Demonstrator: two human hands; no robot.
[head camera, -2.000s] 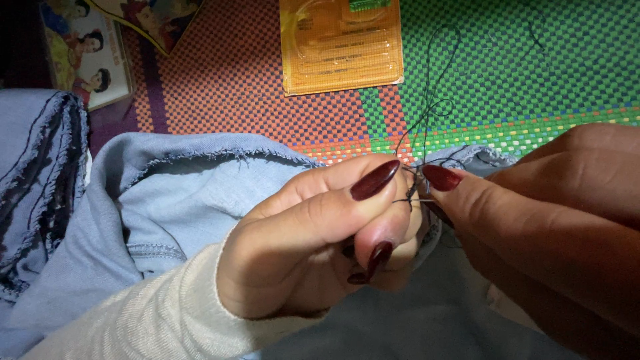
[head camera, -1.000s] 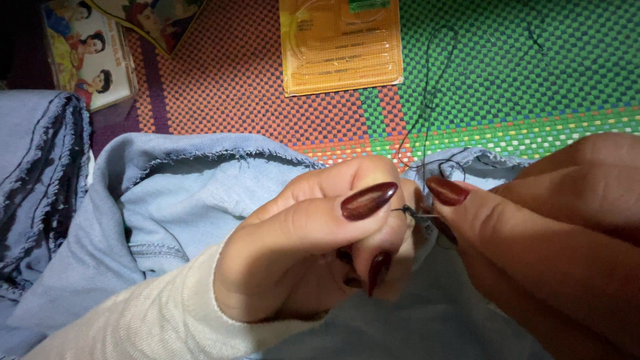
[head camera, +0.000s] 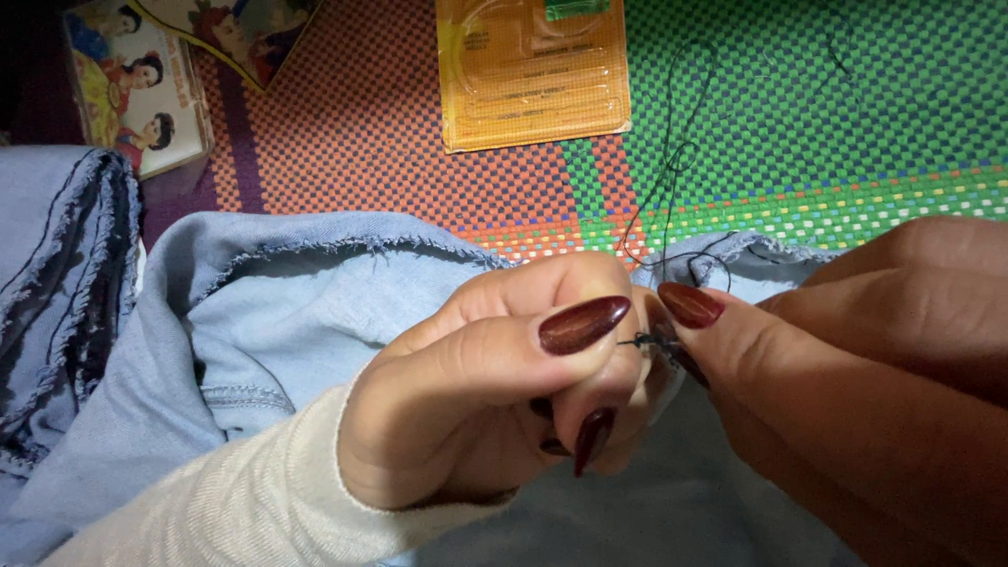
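Observation:
My left hand (head camera: 504, 370), in a cream sleeve, pinches dark thread between thumb and index finger at the middle of the view. Just right of it, my right hand (head camera: 850, 354) has its thumb and fingertips closed on a knotted bunch of dark thread (head camera: 650, 340). A needle was visible there earlier; its shaft is hard to make out now. A long loose loop of dark thread (head camera: 669, 189) runs up from the fingertips over the green mat. Light blue denim cloth (head camera: 291, 291) with a frayed, stitched edge lies beneath both hands.
An orange blister pack of needles (head camera: 535, 118) lies on the woven plastic mat (head camera: 346, 134) at the top. A picture case (head camera: 142, 102) and a yellow-edged picture card (head camera: 244, 39) are at the upper left. Folded denim with frayed edges (head camera: 63, 276) lies at the left.
The needle seen between the fingertips earlier is now mostly hidden, and the thread bunch lies by my right fingertips. The loose thread loop has shifted slightly. Both hands stay close together.

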